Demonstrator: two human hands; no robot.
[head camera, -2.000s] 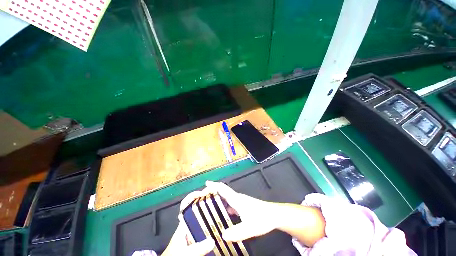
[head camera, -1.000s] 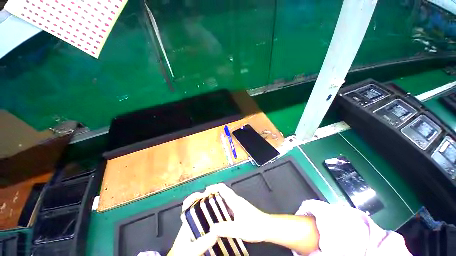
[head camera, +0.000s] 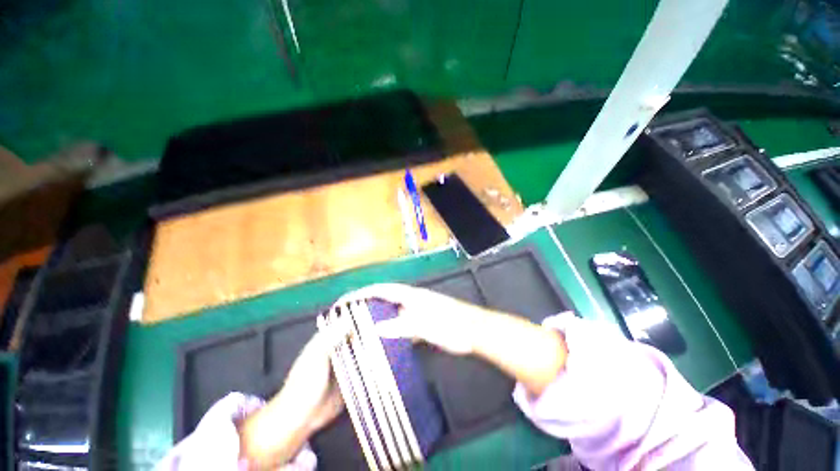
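Note:
A stack of several phones (head camera: pixel 373 396) stands on edge between my hands, pale frame edges showing as parallel stripes and a dark bluish face turned right. My left hand (head camera: pixel 318 382) holds the stack from the left side. My right hand (head camera: pixel 424 317) holds its upper right, fingers over the top. Below lies a black turnover tray (head camera: pixel 497 294) whose visible slots hold nothing. The hands and stack hide its middle.
A wooden board (head camera: pixel 267 244) behind bears a blue pen (head camera: pixel 416 204), a pale pen and a black phone (head camera: pixel 465 216). A glossy phone (head camera: pixel 637 302) lies right on green bench. Filled trays stand left (head camera: pixel 69 359) and right (head camera: pixel 737 230). A white post (head camera: pixel 626 110) rises behind.
The stack has turned, so its dark face now shows on the right. My left forearm and sleeve have come into view. The view has tilted down and the dotted sheet is gone from it.

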